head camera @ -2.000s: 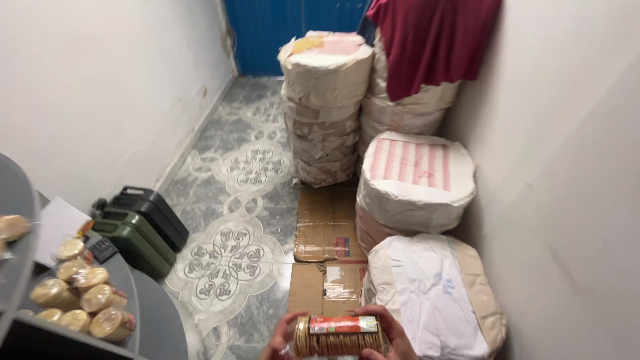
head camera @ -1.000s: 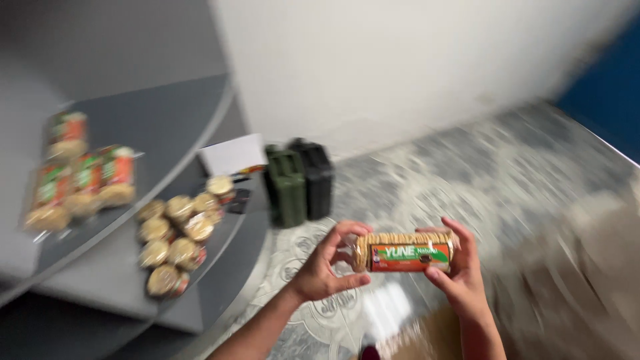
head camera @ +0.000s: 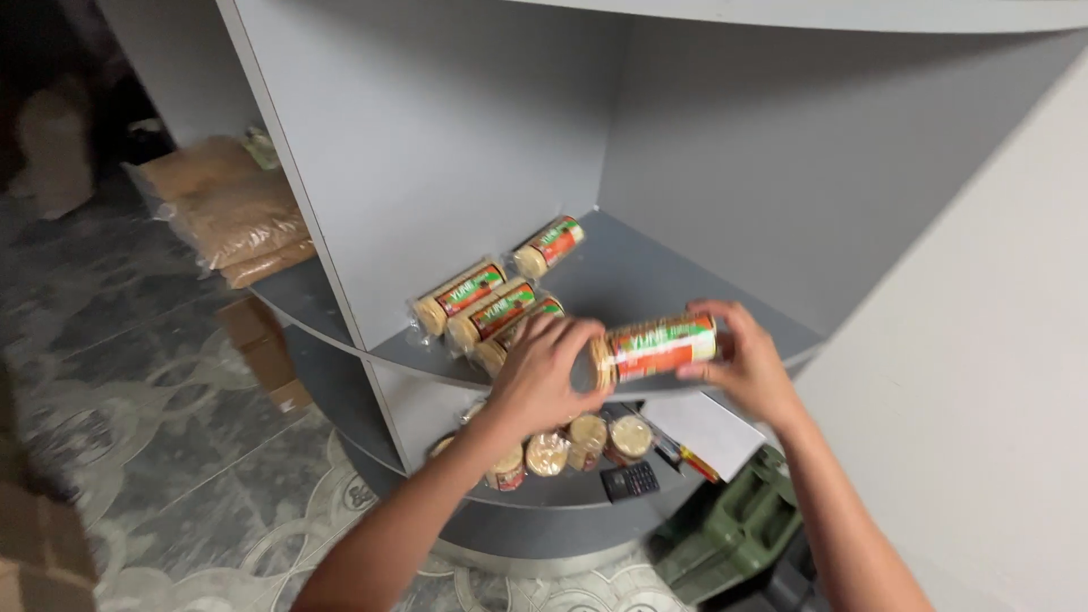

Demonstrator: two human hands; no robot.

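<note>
A clear-wrapped roll of round crackers [head camera: 663, 347] with a green and red label is held lengthwise between my two hands, over the front edge of a grey corner shelf [head camera: 654, 272]. My left hand [head camera: 548, 365] grips its left end. My right hand [head camera: 744, 361] grips the other end, thumb below and fingers above. On the shelf behind my left hand, several like rolls [head camera: 493, 314] lie side by side, the nearest partly hidden by my fingers. One more roll [head camera: 549, 246] lies farther back, close to the shelf's rear corner.
The lower shelf [head camera: 569, 491] bears several upright cracker packs [head camera: 546, 453], a black calculator [head camera: 630, 482], pens [head camera: 684, 455] and white paper [head camera: 701, 429]. A green jerrycan [head camera: 735, 527] stands on the floor below right. Brown-filled plastic bags [head camera: 234, 204] lie on the left shelf; a cardboard box [head camera: 263, 348] is beneath.
The view has swung left from the stacked wrapped bundles to the corner shelf. Both hands still hold the cracker roll, now over the shelf's front edge.
</note>
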